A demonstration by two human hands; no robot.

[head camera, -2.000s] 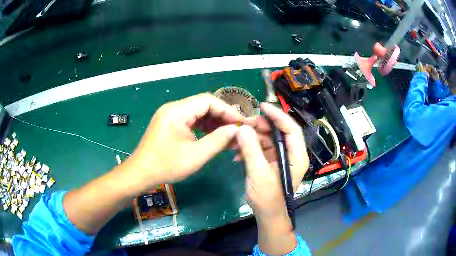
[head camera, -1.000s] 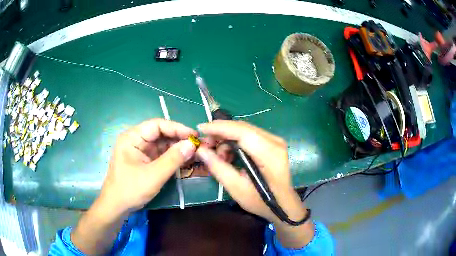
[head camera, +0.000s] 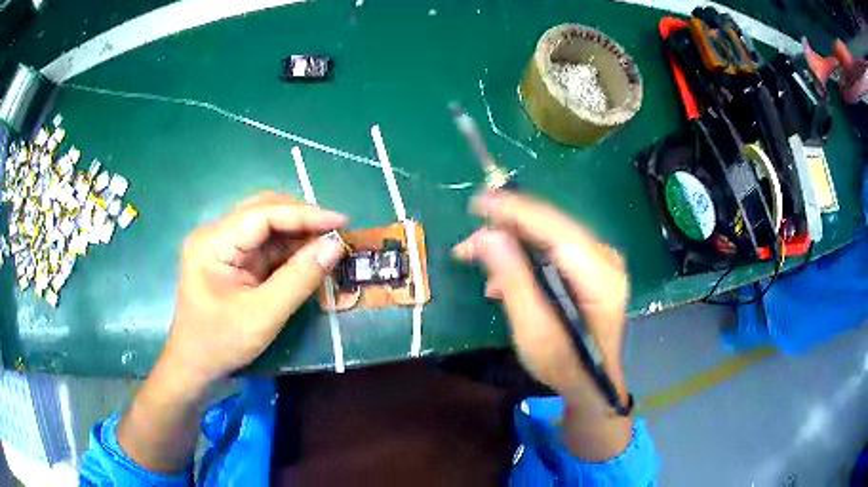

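An orange-brown fixture [head camera: 385,235] lies on the green bench over two white tape strips, with a black electronic unit [head camera: 374,267] in its middle. My left hand [head camera: 252,276] is at the fixture's left edge, thumb and forefinger pinched on a tiny pale piece with some yellow, probably a battery cell [head camera: 335,238]. My right hand [head camera: 557,285] is right of the fixture and holds the soldering iron [head camera: 562,304], its blurred tip pointing up and left. A solder wire [head camera: 257,125] runs from the solder roll [head camera: 17,98] at the far left. Many small cells [head camera: 62,209] are piled at the left.
Another black unit [head camera: 307,68] lies behind the fixture. A cardboard tip cleaner pot [head camera: 571,119] stands back right, with a bent wire offcut [head camera: 495,124] beside it. A cooling fan [head camera: 687,204] and a red-edged tool tray [head camera: 795,238] are at the right. Blue cloth shows at lower right.
The hands have moved apart, the right hand going right with the iron. The small piece stays in the left hand. The fixture and its unit are now uncovered. The view had earlier tilted down to the bench.
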